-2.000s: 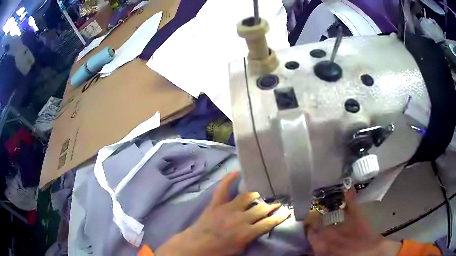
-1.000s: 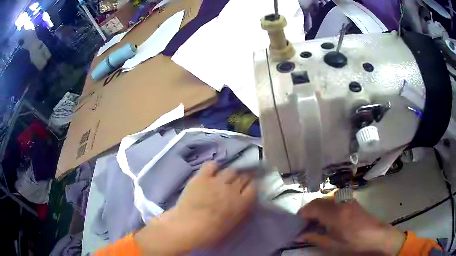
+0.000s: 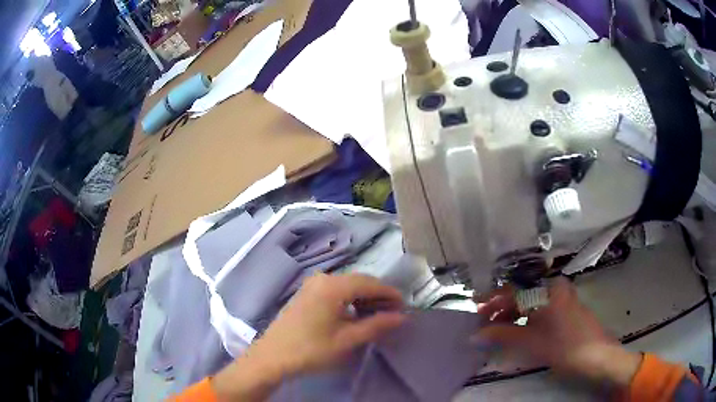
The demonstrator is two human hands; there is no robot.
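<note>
A grey-lilac cut piece [image 3: 424, 345] lies at the front edge of the sewing machine [image 3: 510, 157], its far edge near the lit needle area. My left hand [image 3: 330, 322] is on the left part of the piece, with thumb and fingers at its upper edge. My right hand [image 3: 549, 330] is at the piece's right corner, fingers just below the machine head and partly behind a white ribbed knob [image 3: 532, 297]. The needle itself is hidden. More grey-lilac pieces [image 3: 259, 259] lie heaped at left with a white strip [image 3: 210, 271] over them.
Cardboard [image 3: 212, 165] lies at the back left, with a light blue cylinder [image 3: 177, 103] on it. White cut pieces [image 3: 345, 71] and dark purple cloth [image 3: 294, 47] lie behind. A cream thread post [image 3: 418, 59] stands on the machine head. A cable runs at far right.
My left hand has moved away from the needle area onto the piece, which now lies flatter in front of the machine. My right hand has risen slightly towards the needle area since a second ago.
</note>
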